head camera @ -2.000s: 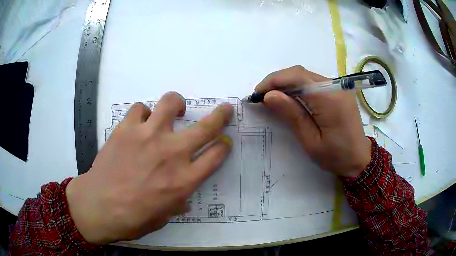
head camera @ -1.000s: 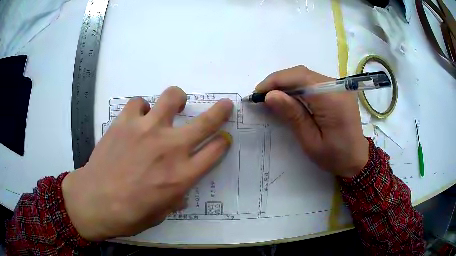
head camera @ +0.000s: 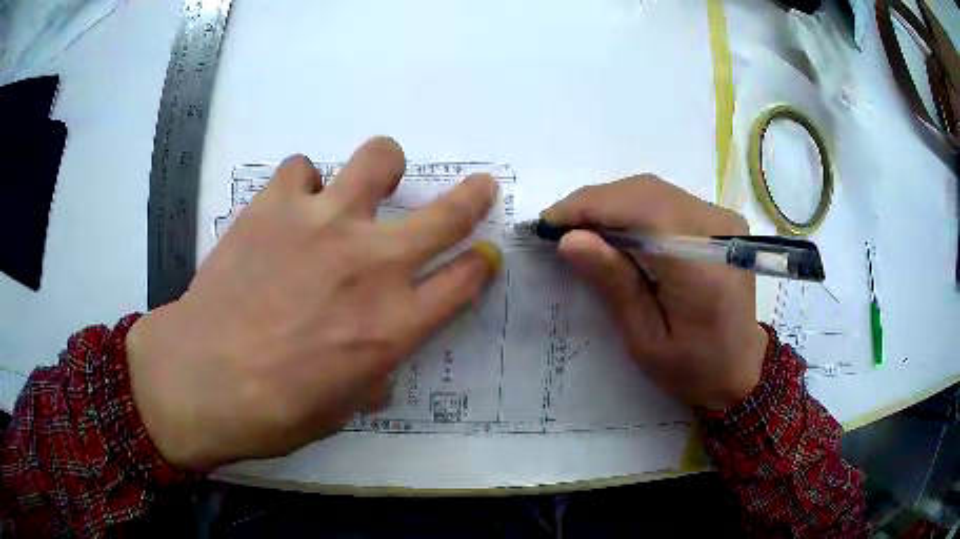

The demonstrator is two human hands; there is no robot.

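Observation:
The pale pattern template (head camera: 453, 347), with a notched outline and small printed characters, lies flat on the white drafting paper (head camera: 453, 84). My left hand (head camera: 316, 284) is spread flat over the template with fingers apart, covering much of it; a yellow band is on one fingertip. My right hand (head camera: 674, 284) holds a clear gel pen (head camera: 684, 247) with a black grip. The pen tip is at the template's upper right stepped edge; whether it touches the paper cannot be told.
A steel ruler (head camera: 184, 158) stands left of the template, a black pattern piece (head camera: 26, 179) at far left. On the right are a masking tape roll (head camera: 760, 168), yellow tape strip (head camera: 721, 95), green tool (head camera: 876, 332) and brown strips (head camera: 916, 74). The table's front edge (head camera: 474, 487) curves below.
The pen tip has moved down along the template's stepped right edge, with my right hand lower. The table things appear higher in view. My left hand stays on the template.

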